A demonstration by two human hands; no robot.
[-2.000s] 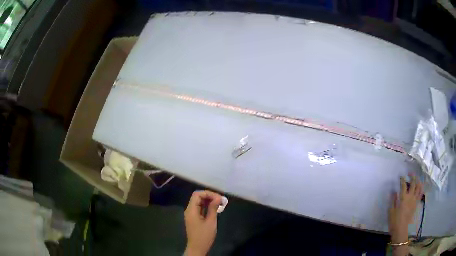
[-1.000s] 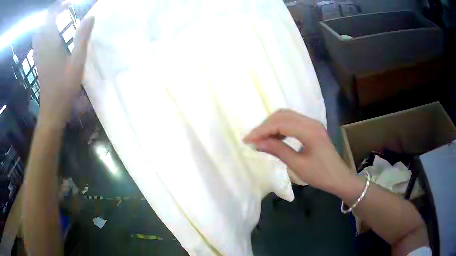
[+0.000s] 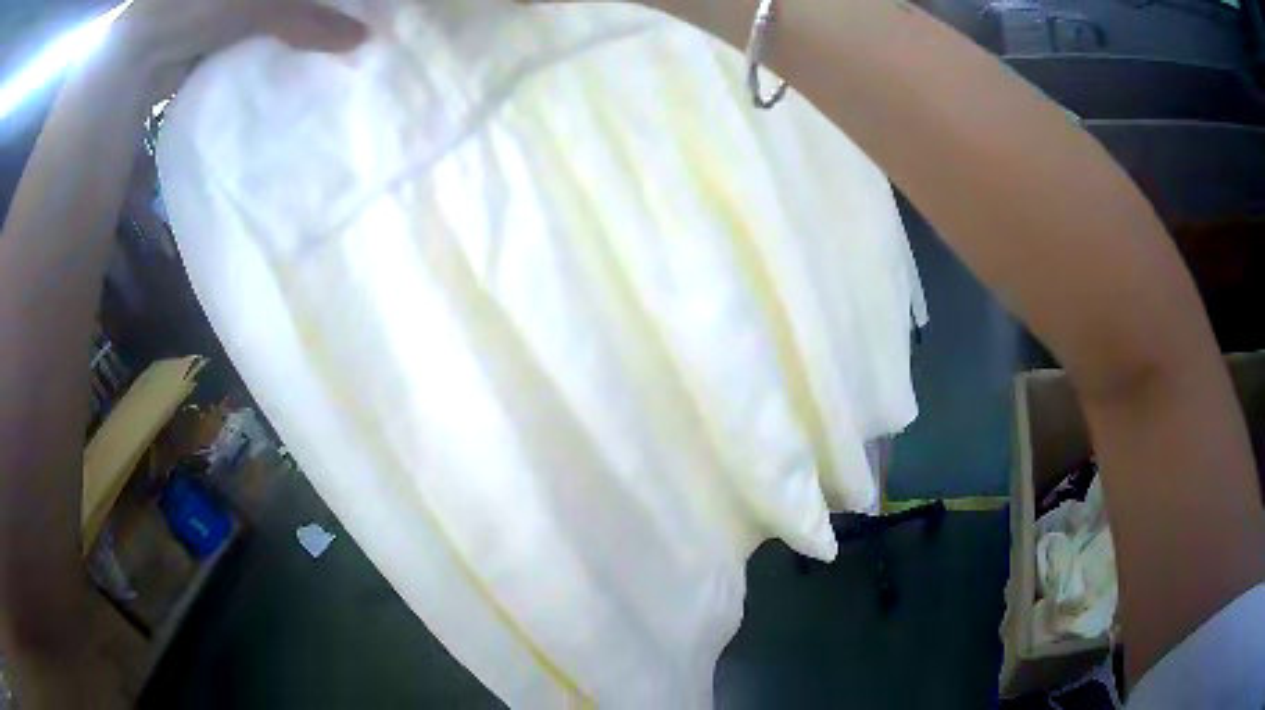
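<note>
A cream blouse or short dress (image 3: 486, 333) hangs in front of me and fills the middle of the view. It is gathered below a slanting cross seam, and its wavy lower edge hangs toward the lower right. My left hand (image 3: 298, 25) is at the top left, closed on the garment's upper edge; the picture's edge cuts part of it off. My right forearm, with a bracelet at the wrist, reaches up across the right side to the top edge. My right hand is beyond that edge, so its hold cannot be seen.
An open carton (image 3: 1024, 513) with cream cloth (image 3: 1075, 569) stands at lower right, partly behind my forearm. At left are brown board (image 3: 139, 423) and a blue object (image 3: 194, 513). A small white piece (image 3: 315, 538) lies on the dark floor. Yellow tape (image 3: 957, 504) crosses the floor at right.
My right hand has left the garment's lower middle and moved up past the top edge. My left hand now grips the upper edge. The cross seam and more of the hem show.
</note>
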